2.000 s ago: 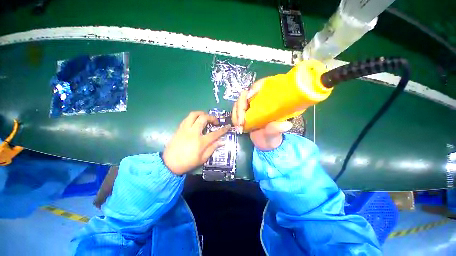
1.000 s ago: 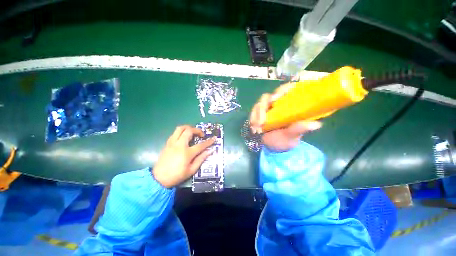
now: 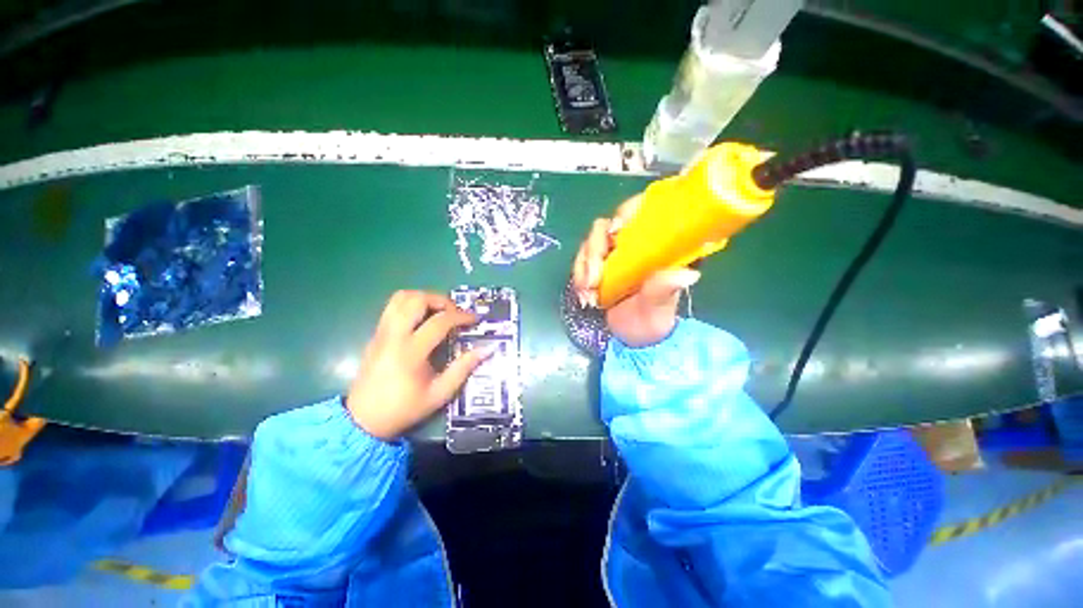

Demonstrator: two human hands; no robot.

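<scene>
A phone mid-frame assembly (image 3: 485,398) lies on the green bench in front of me, dark and silver with its internals showing. My left hand (image 3: 416,362) rests at its left side, thumb and fingertips on its upper part. My right hand (image 3: 629,285) is closed around a yellow-orange electric screwdriver (image 3: 683,226), which is tilted with its black cord at the upper right. Its tip is hidden by the hand. The round screw tray (image 3: 581,323) is right of the phone, partly covered by the right hand.
A pile of thin silver slivers (image 3: 499,222) lies above the phone. A clear bag of blue shiny parts (image 3: 184,264) lies at the left. Beyond the white edge strip (image 3: 321,149) is a dark phone unit (image 3: 578,87) and a pale post (image 3: 719,83). An orange tool (image 3: 14,416) is at the left edge.
The right hand with the screwdriver has moved off the phone to the tray at its right. The left hand stays at the phone. The dark unit beyond the strip has shifted left.
</scene>
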